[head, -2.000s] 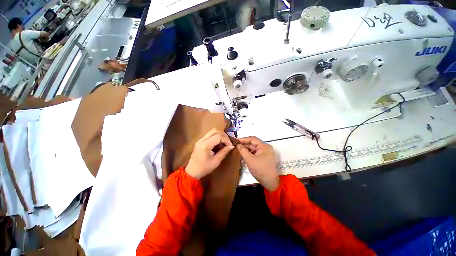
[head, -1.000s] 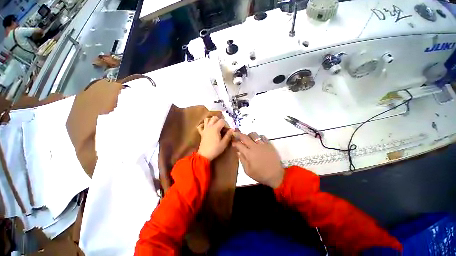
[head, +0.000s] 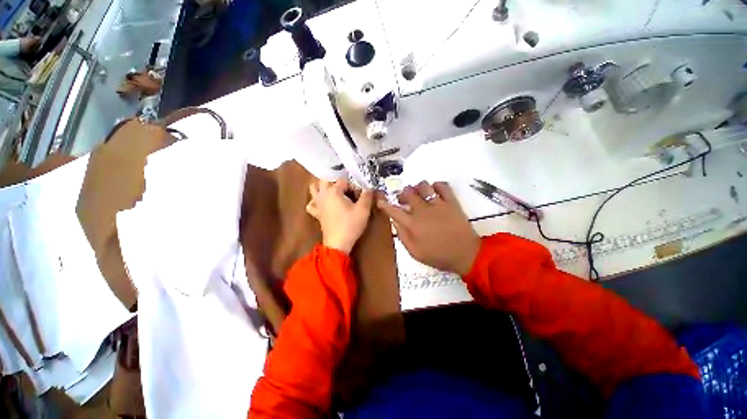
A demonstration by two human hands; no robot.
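Observation:
A brown bag panel (head: 287, 221) lies at the left end of the white sewing machine bed and hangs over its front edge. My left hand (head: 340, 214) pinches the panel's edge just in front of the presser foot (head: 370, 176). My right hand (head: 434, 226), with a ring on one finger, holds the same edge from the right, fingertips close to my left fingers and the needle area. The fingers hide the exact pinched fold. A white lining sheet (head: 196, 270) lies left of the brown panel.
Pink-handled thread snips (head: 508, 201) on a dark cord lie on the bed to the right. The machine arm (head: 459, 82) spans the top. A stack of white and brown pieces (head: 41, 262) is at left. A blue crate (head: 721, 360) is at lower right. Part of a person shows at top left.
The view has moved closer to the machine. Both hands have moved up against the presser foot with the brown edge, my right hand lying flatter beside it.

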